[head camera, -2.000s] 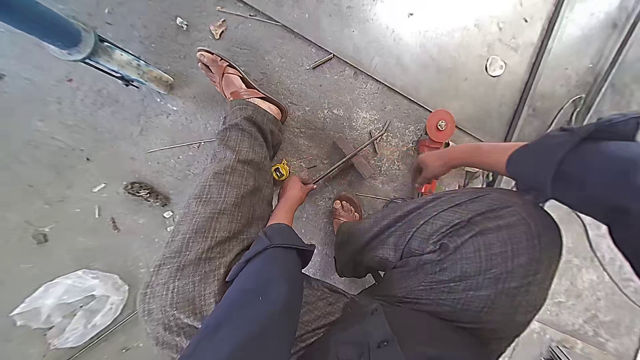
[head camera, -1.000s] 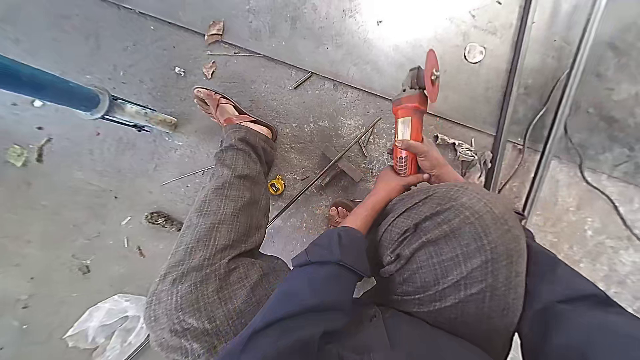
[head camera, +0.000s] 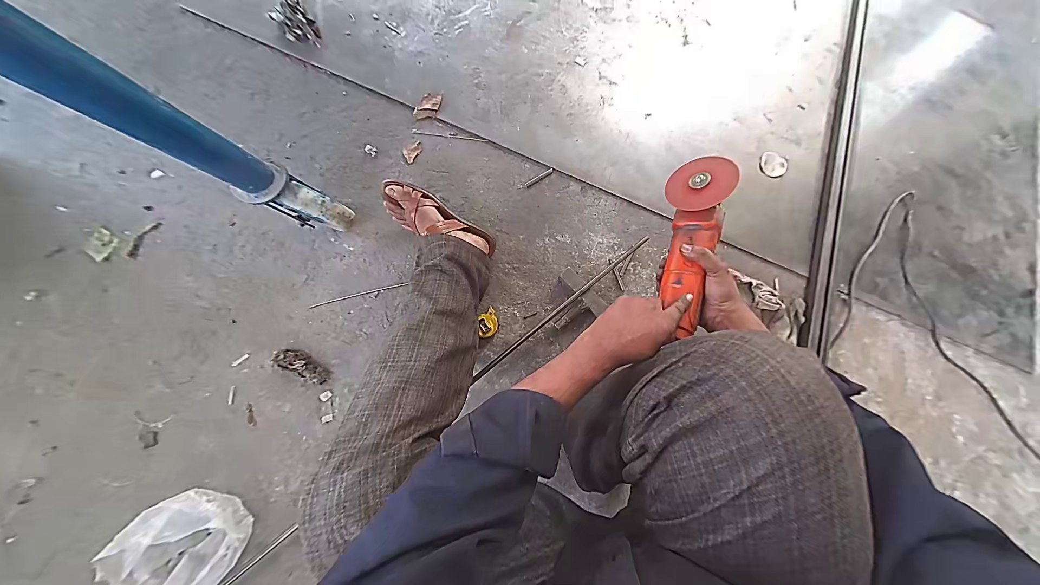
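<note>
An orange-red angle grinder (head camera: 686, 264) stands above my right knee, its red cutting disc (head camera: 702, 184) at the top facing me. My right hand (head camera: 721, 294) is wrapped round the grinder's body from the right, thumb across its front. My left hand (head camera: 646, 327) is at the lower end of the body from the left, its fingers against the casing; part of its grip is hidden. Left of the hands, a thin metal rod (head camera: 561, 309) lies slantwise over a dark metal block (head camera: 578, 299) on the floor.
A yellow tape measure (head camera: 487, 323) lies by my left shin. A blue post (head camera: 146, 110) slopes in from upper left. Metal sheets (head camera: 520, 73) cover the floor ahead. A black cable (head camera: 934, 325) runs at right, near a crumpled cloth (head camera: 768, 301). A plastic bag (head camera: 183, 536) lies lower left.
Two seconds ago my left hand held the rod and the grinder was low by my right hand. The rod was let go and the grinder raised; since then its disc has turned to face me.
</note>
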